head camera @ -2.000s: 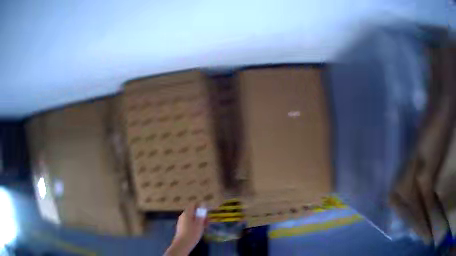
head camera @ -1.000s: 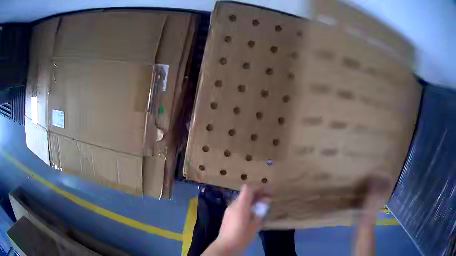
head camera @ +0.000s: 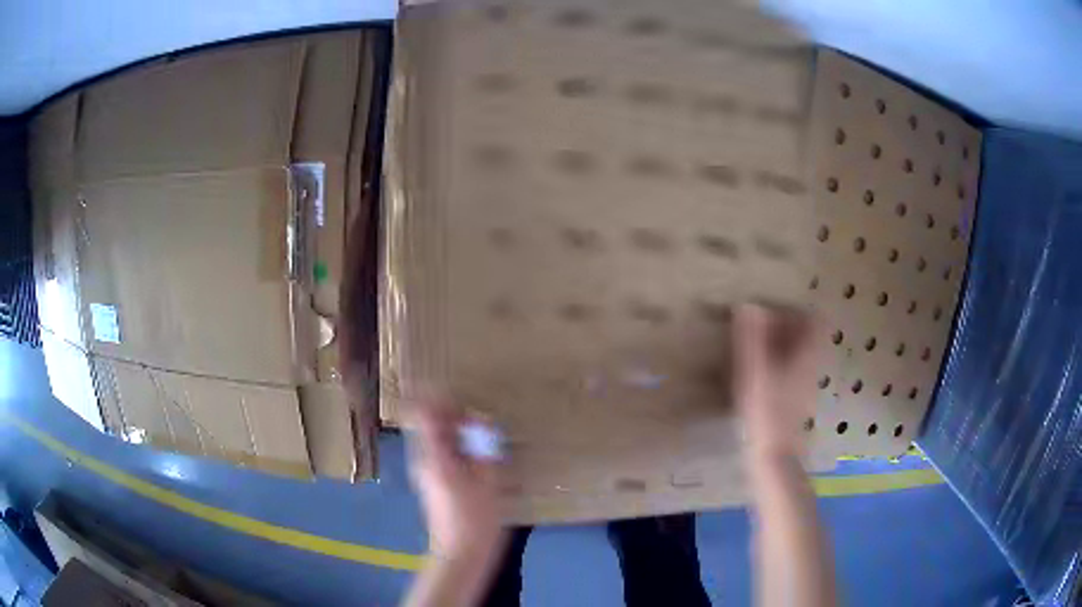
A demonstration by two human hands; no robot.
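Observation:
A perforated cardboard sheet (head camera: 593,202) with rows of round holes is blurred above the centre stack and covers most of it. My left hand (head camera: 457,474), with a small white patch on a finger, is at its near left edge. My right hand (head camera: 777,368) is on its right side. Both hands are blurred, but they appear to hold the sheet. Another perforated cardboard sheet (head camera: 884,255) lies on top of the right stack, partly covered by the sheet in my hands.
A left stack of flattened cartons (head camera: 190,237) has tape, white labels and a green dot. A dark stretch-wrapped load (head camera: 1020,320) stands at far right. More cardboard (head camera: 113,557) is at the lower left. A yellow floor line (head camera: 261,522) crosses the blue-grey floor.
The held sheet has moved left from the right stack to over the centre stack. Both hands have shifted left. The right stack's perforated top is now visible.

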